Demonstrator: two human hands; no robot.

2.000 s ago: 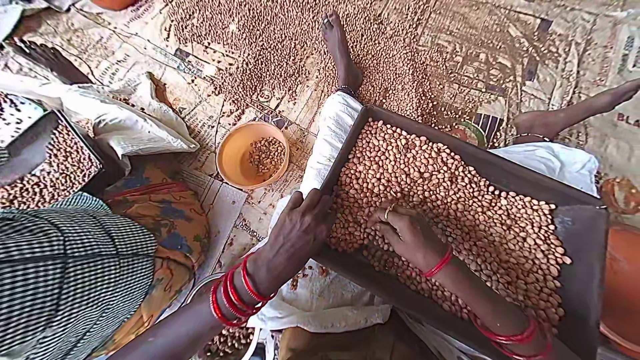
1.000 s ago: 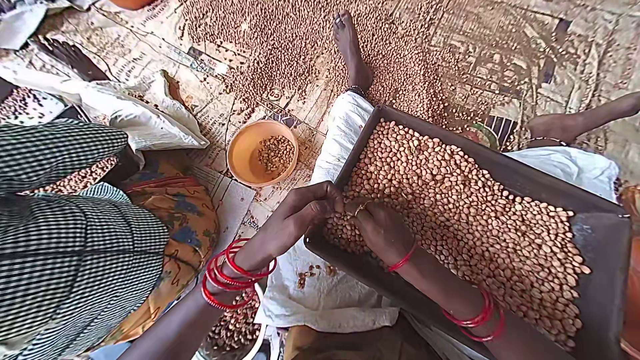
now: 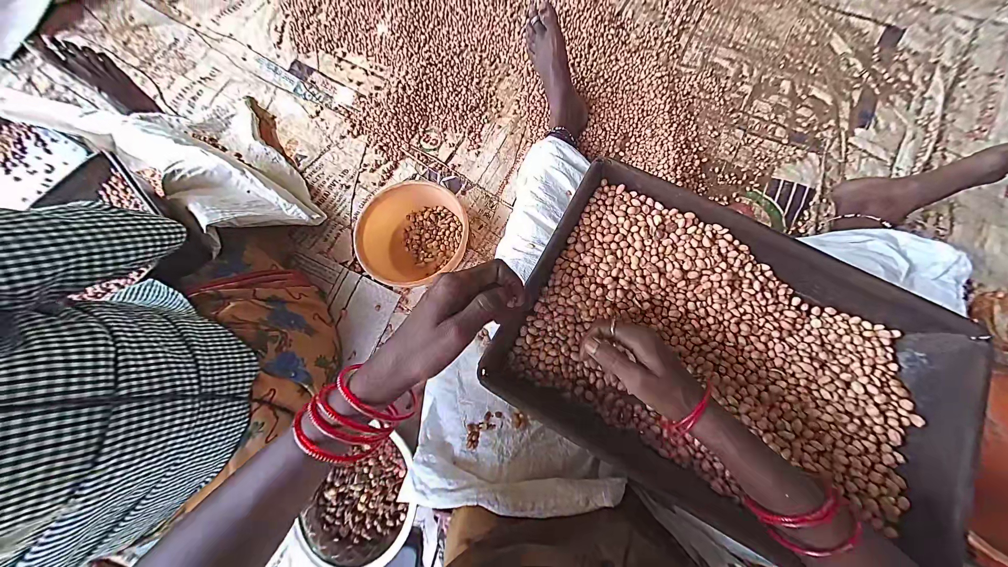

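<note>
A dark rectangular tray [image 3: 937,394] rests tilted across my lap, spread with peanut kernels [image 3: 732,315] except at its right end. My left hand [image 3: 465,311], with red bangles at the wrist, is at the tray's left rim, fingers curled; whether anything is between them cannot be told. Over the kernels near the tray's left side is my right hand [image 3: 630,358], thumb and forefinger close together; a kernel between them cannot be made out. An orange plastic bowl [image 3: 374,236] holding some kernels stands on the floor beyond my left hand.
A white tub [image 3: 409,520] of darker kernels stands below my left forearm. Kernels lie scattered on the printed sheets [image 3: 228,102] ahead, around my foot. At left sits a person in a checked garment [image 3: 118,394], beside a white sack [image 3: 236,185] and another tray. An orange container [image 3: 992,480] is at right.
My hands were together at the tray's left edge one second ago. Now they are apart: the right hand has moved back over the kernels, while the left remains near the rim.
</note>
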